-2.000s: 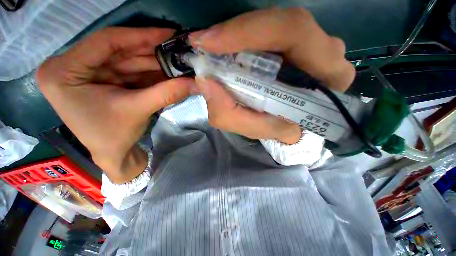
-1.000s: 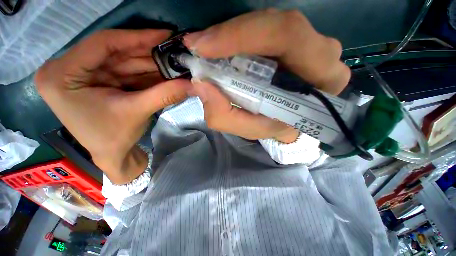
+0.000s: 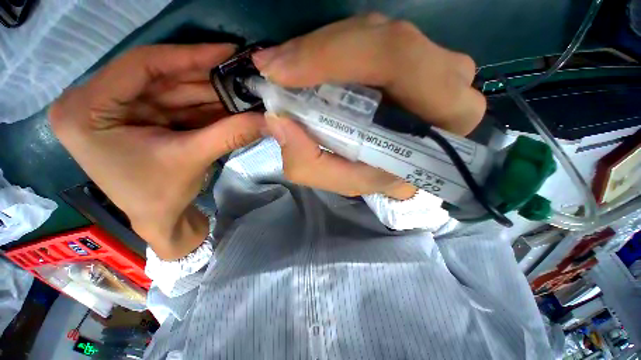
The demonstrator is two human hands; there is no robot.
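Observation:
My left hand [image 3: 147, 133] grips a dark watch case [image 3: 235, 88] with a shiny rim between thumb and fingers. My right hand [image 3: 379, 63] holds a whitish adhesive syringe [image 3: 393, 151], labelled "STRUCTURAL ADHESIVE", its front end pointing into the case. The thin tip shows partly at the case; where it touches is too small to tell. A green adapter [image 3: 523, 172] sits at the syringe's rear, with a clear hose [image 3: 573, 211] curving from it. A black cord [image 3: 457, 165] runs along the syringe.
A white foam sheet [image 3: 70, 49] lies at the upper left, with part of a dark case [image 3: 14, 10] on it. A red tray [image 3: 105, 246] with a plastic bag is at the lower left. The dark green mat [image 3: 211, 20] lies behind my hands.
The syringe and my right hand have shifted slightly left. The watch case has moved slightly left too, still held in my left hand. Both grips look the same.

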